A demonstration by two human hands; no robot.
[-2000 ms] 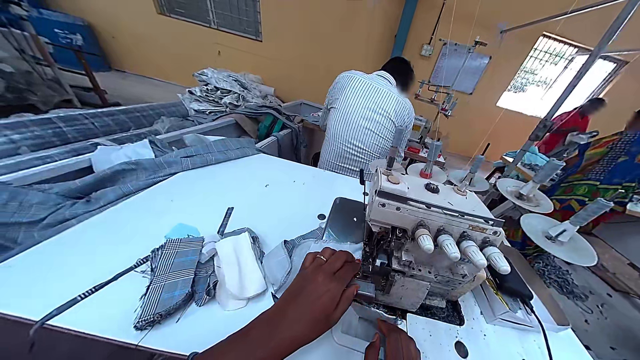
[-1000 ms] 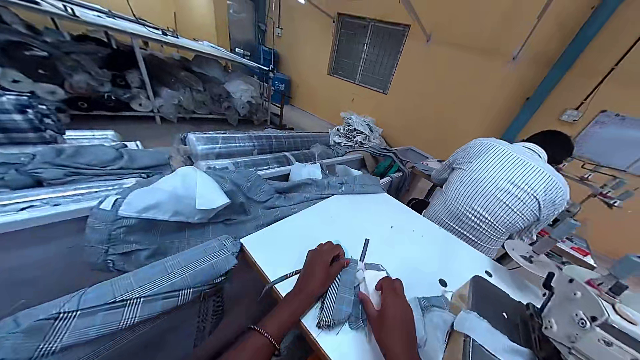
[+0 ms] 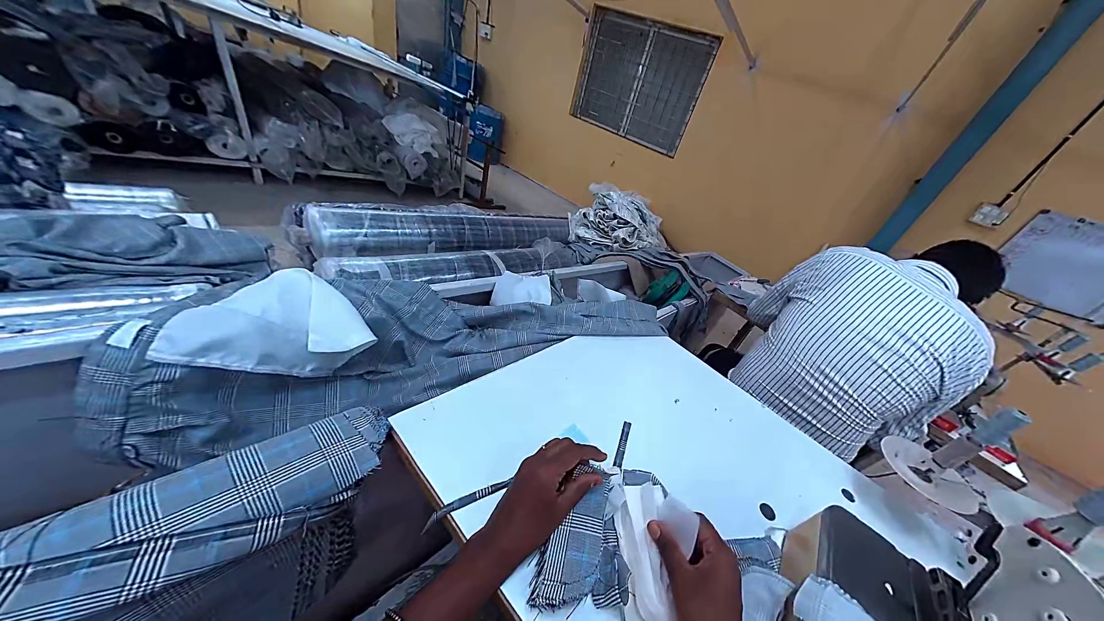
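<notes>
At the lower middle of the head view, my left hand pinches the top of a grey plaid fabric piece on the white table. My right hand grips white cloth pieces lying against the right side of the plaid one. A narrow plaid strip points up from between the hands, and another strip runs off to the left past my left wrist. A light blue scrap lies just behind my left hand.
An overlock sewing machine stands at the lower right, with fabric beside it. A person in a striped shirt bends over beyond the table. Plaid cloth and a white piece lie at the left, near wrapped fabric rolls.
Two seconds ago my hands were at the sewing machine; now they are at the cloth pieces left of it. The view has swung left. Over the last second my hands have stayed on these pieces.
</notes>
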